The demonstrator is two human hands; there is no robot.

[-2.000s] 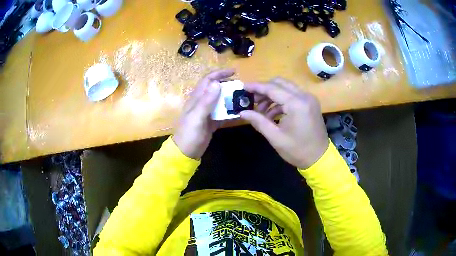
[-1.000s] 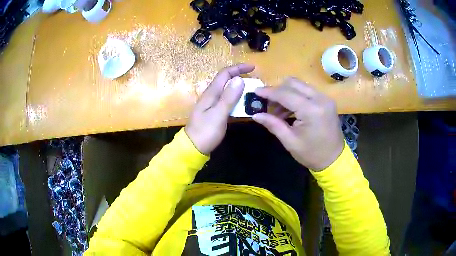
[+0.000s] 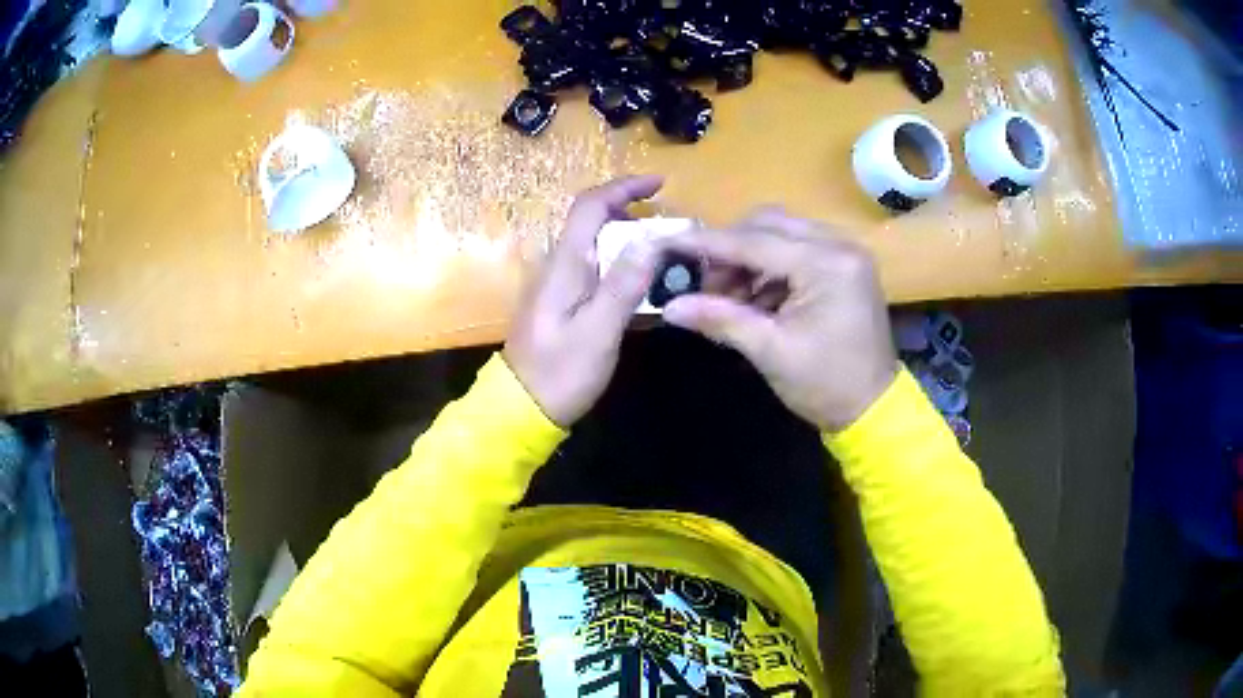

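My left hand (image 3: 579,307) holds a white housing (image 3: 624,243) over the table's front edge, its thumb on the near side. My right hand (image 3: 798,307) has thumb and fingertips at a black square insert (image 3: 675,278) with a pale round centre, which lies against the housing's right side. The fingers partly cover both parts. I cannot tell how far the insert is seated. A loose white housing (image 3: 308,179) lies on the table to the left. Two housings with a black square low on them, one (image 3: 901,162) and another (image 3: 1007,152), stand at the right.
A heap of black inserts (image 3: 709,48) lies at the table's back. More white housings (image 3: 255,41) are at the far left. Clear plastic (image 3: 1183,164) with thin black strips is at the right end. Open cartons with small parts (image 3: 184,545) stand below the edge.
The right fingers have shifted over the insert, which now lies closer to the housing and shows less of its square outline. The view has shifted slightly.
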